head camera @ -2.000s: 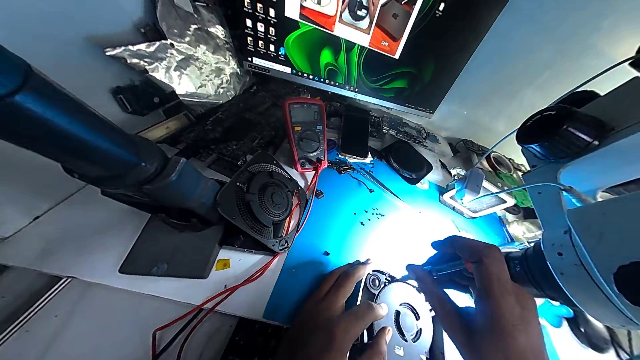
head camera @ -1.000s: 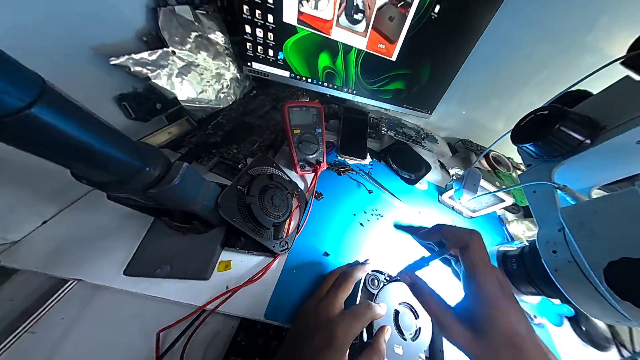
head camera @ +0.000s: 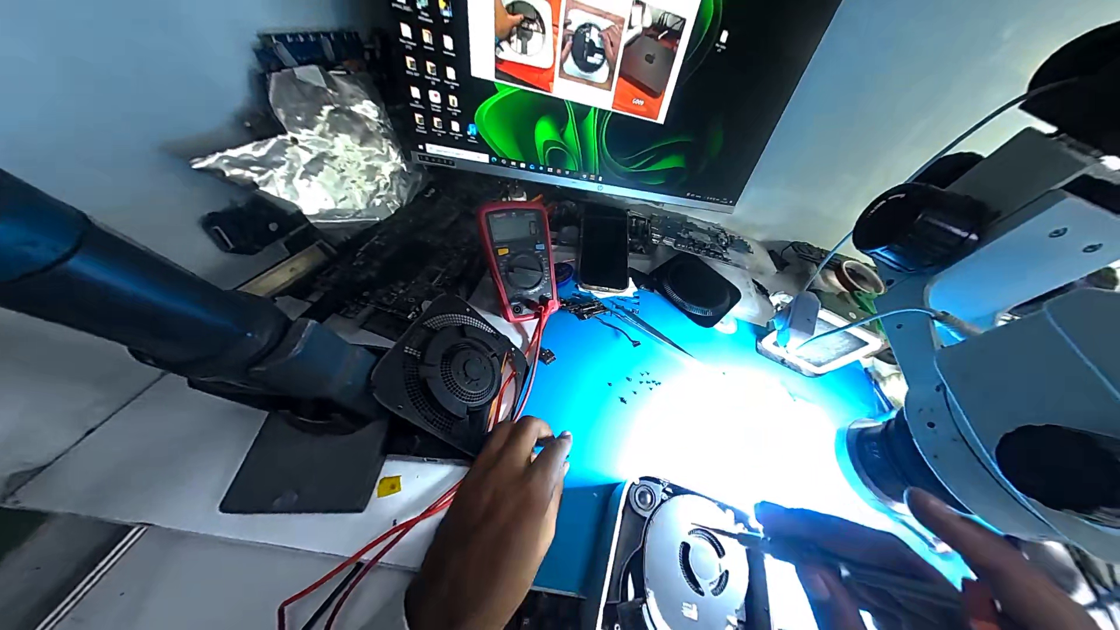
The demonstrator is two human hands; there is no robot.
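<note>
My left hand (head camera: 507,516) is over the left edge of the blue mat (head camera: 573,516), beside the red test leads; its fingertips are pinched together around something small and dark that I cannot make out. My right hand (head camera: 910,560), blurred at the lower right, holds a thin screwdriver-like tool whose tip points left over the device. Between the hands, at the bottom, lies an opened device with a round silver blower fan (head camera: 696,560). Tiny dark screws (head camera: 643,382) are scattered on the mat. Tweezers (head camera: 652,328) lie farther back.
A red multimeter (head camera: 518,262), a phone (head camera: 604,248) and a black square cover (head camera: 696,287) stand behind the mat. A black fan housing (head camera: 451,372) is at left, near a monitor arm (head camera: 175,306). A microscope (head camera: 989,350) overhangs the right. Circuit boards (head camera: 402,254) lie below the monitor (head camera: 604,105).
My left hand has left the device's fan and moved up and left, beside the black fan housing. My right hand has moved right, with the tool still over the device.
</note>
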